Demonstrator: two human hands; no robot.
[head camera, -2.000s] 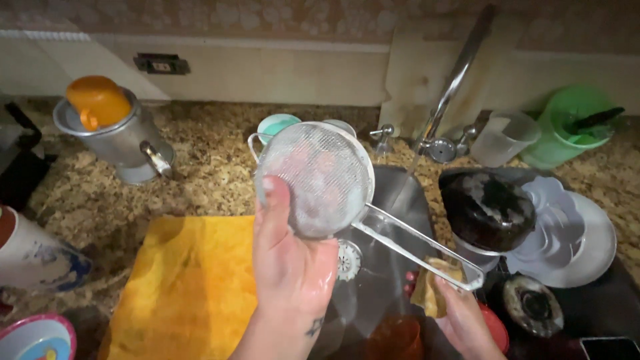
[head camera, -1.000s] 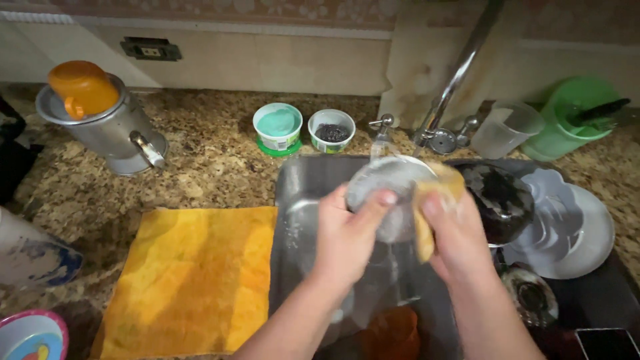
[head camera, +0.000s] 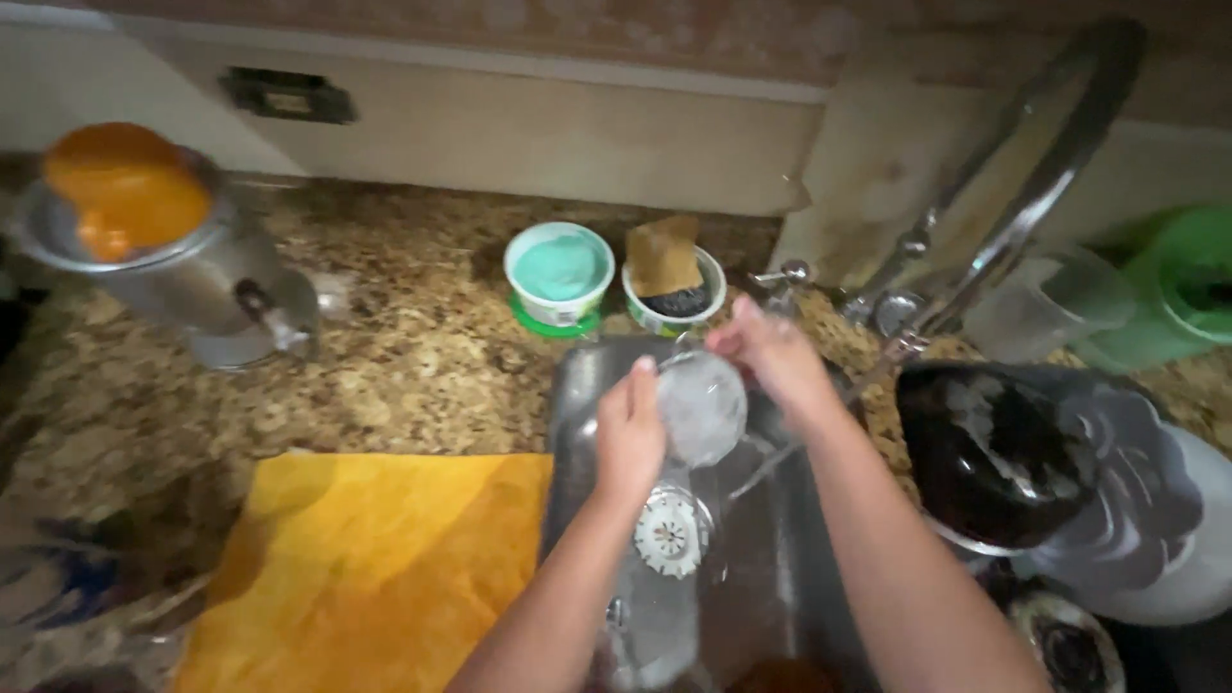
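Observation:
My left hand grips the rim of a wire mesh strainer over the metal sink. The strainer's handle slants down to the right. My right hand is beside the strainer's upper right, fingers bent and blurred; whether it touches the rim I cannot tell. Behind the hands, a brown sponge leans in a white tub of dark scouring material. To its left stands a tub of turquoise paste on a green lid. The drain strainer shows in the sink.
An orange-topped metal juicer stands on the granite counter at left, near a yellow cloth. A curved chrome faucet rises at right. Beside the sink are a dark pot, plates, a clear cup and a green container.
The sponge, in my right hand one second ago, now sits in the dark-filled tub. My right hand has let it go. The strainer remains in my left hand over the sink.

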